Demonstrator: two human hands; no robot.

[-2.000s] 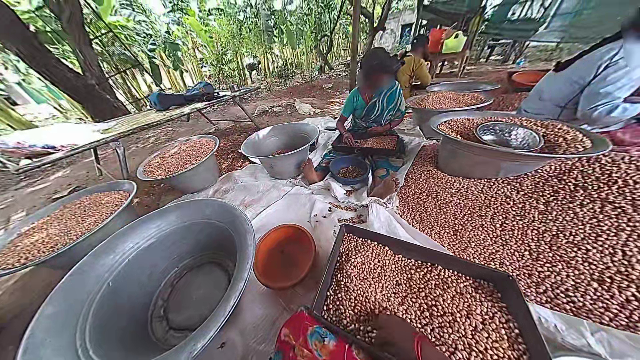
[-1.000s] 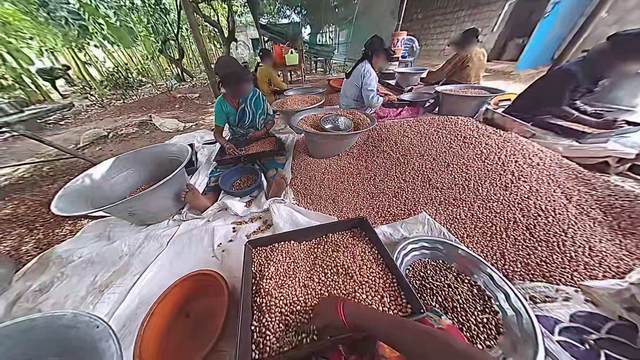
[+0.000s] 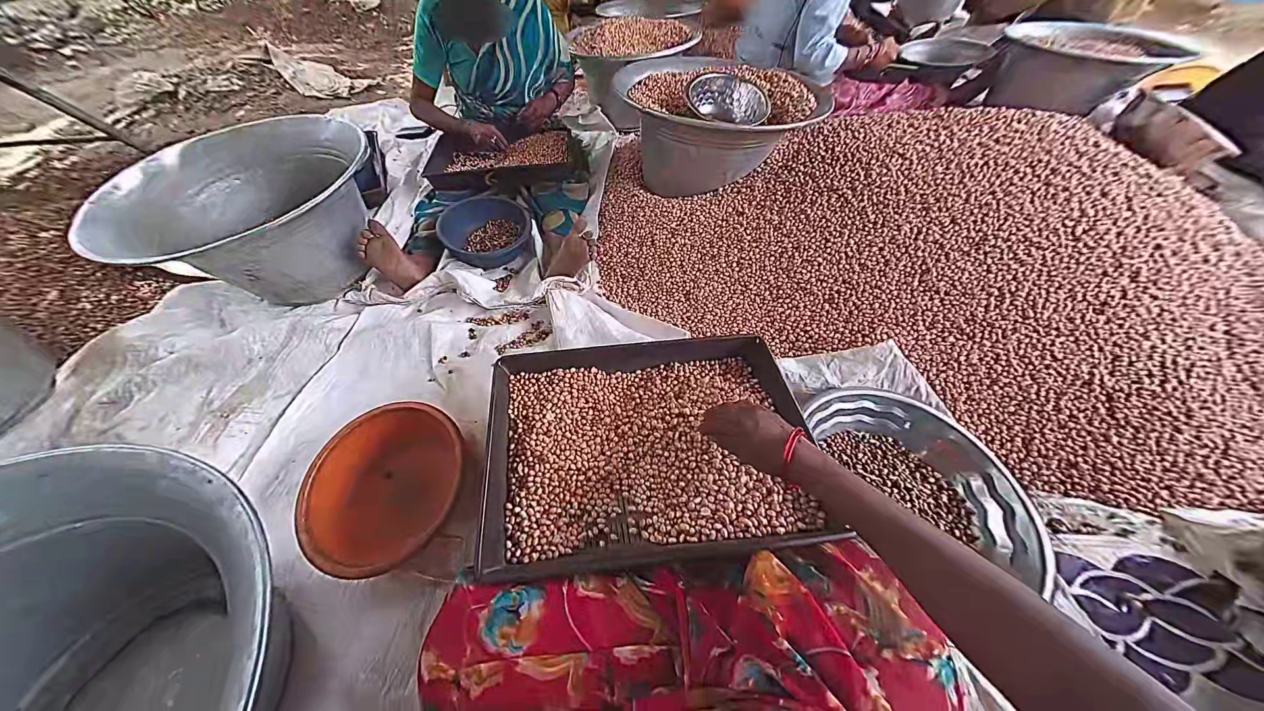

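A dark rectangular tray (image 3: pixel 499 454) rests at the edge of my lap, filled with small round brown nuts or seeds (image 3: pixel 612 454). My right hand (image 3: pixel 750 434), with a red band at the wrist, is over the right part of the tray, its fingers down at the nuts; whether it grips any cannot be told. Under my right forearm stands a shiny steel basin (image 3: pixel 997 494) holding darker nuts. My left hand is out of the picture. Left of the tray is an orange bowl (image 3: pixel 380 489) with nothing seen in it.
Large metal tubs stand at the near left (image 3: pixel 247 553) and upper left (image 3: pixel 286 247). A person (image 3: pixel 494 69) sits opposite with a tray and a blue bowl (image 3: pixel 484 232). A broad heap of nuts (image 3: pixel 938 276) covers the right, by a full tub (image 3: pixel 691 163). White sheeting (image 3: pixel 247 375) lies underneath.
The view has swung right and down. My right hand, low in the tray a second ago, is now at its right side. The bare patch at the tray's near edge shows more clearly.
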